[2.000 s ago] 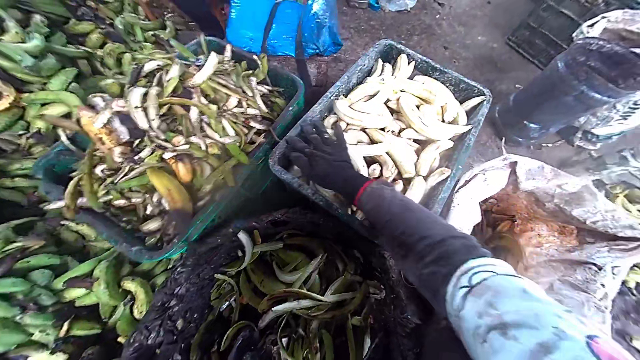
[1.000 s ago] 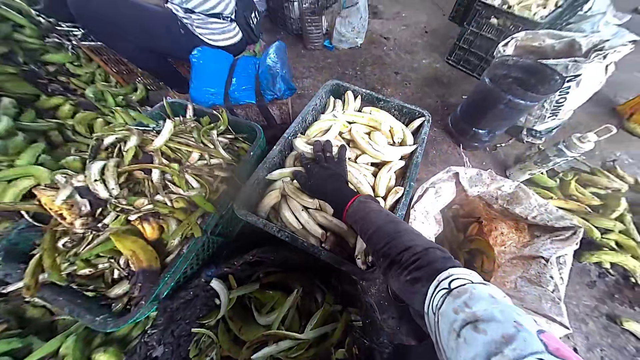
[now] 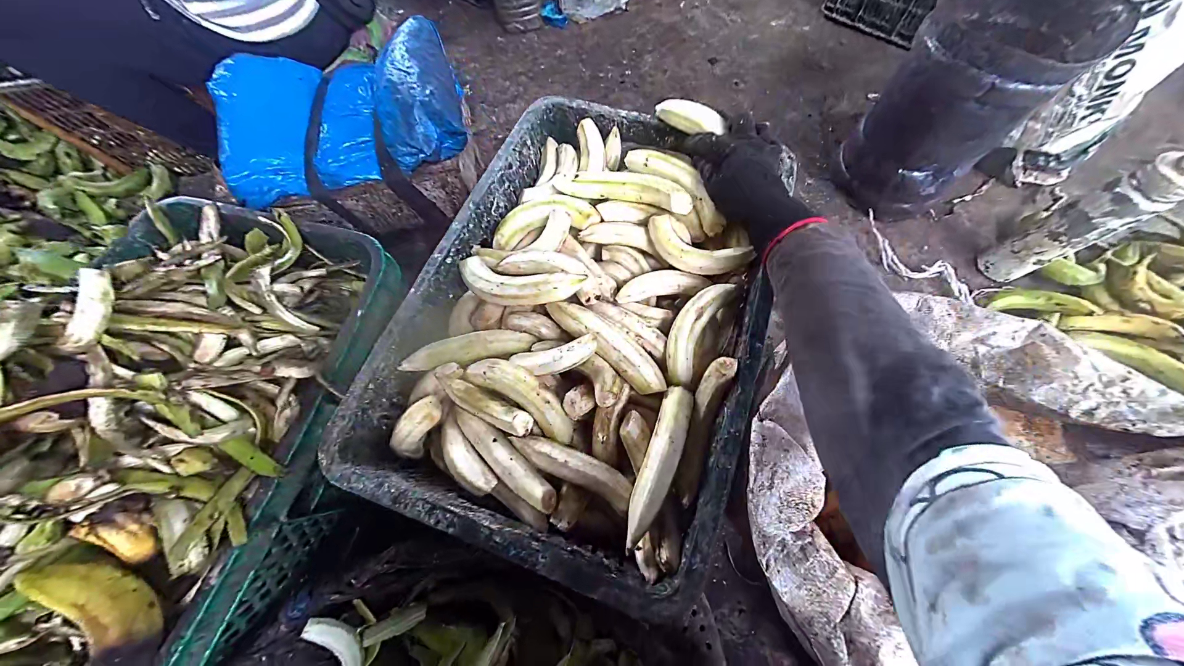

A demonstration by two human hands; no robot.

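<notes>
My right hand [image 3: 745, 176], in a dark glove with a red band at the wrist, is at the far right corner of a dark plastic crate [image 3: 407, 499]. The crate holds many peeled plantains [image 3: 610, 342]. One peeled plantain [image 3: 691, 117] sticks out past the fingertips above the far rim; whether the fingers grip it cannot be made out. The fingers are partly hidden against the dark rim. My left hand is out of the picture.
Left of the crate stands a green crate [image 3: 370, 324] heaped with peels [image 3: 213, 342]. Blue plastic bags [image 3: 342, 120] lie behind, near a seated person's leg [image 3: 102, 55]. A dark bucket [image 3: 971, 102] and an open sack [image 3: 795, 481] are at the right, with unpeeled plantains [image 3: 1128, 305] beyond.
My right hand has moved from the left part of the crate to its far right corner. More plantains show at the near left, where the hand and arm were.
</notes>
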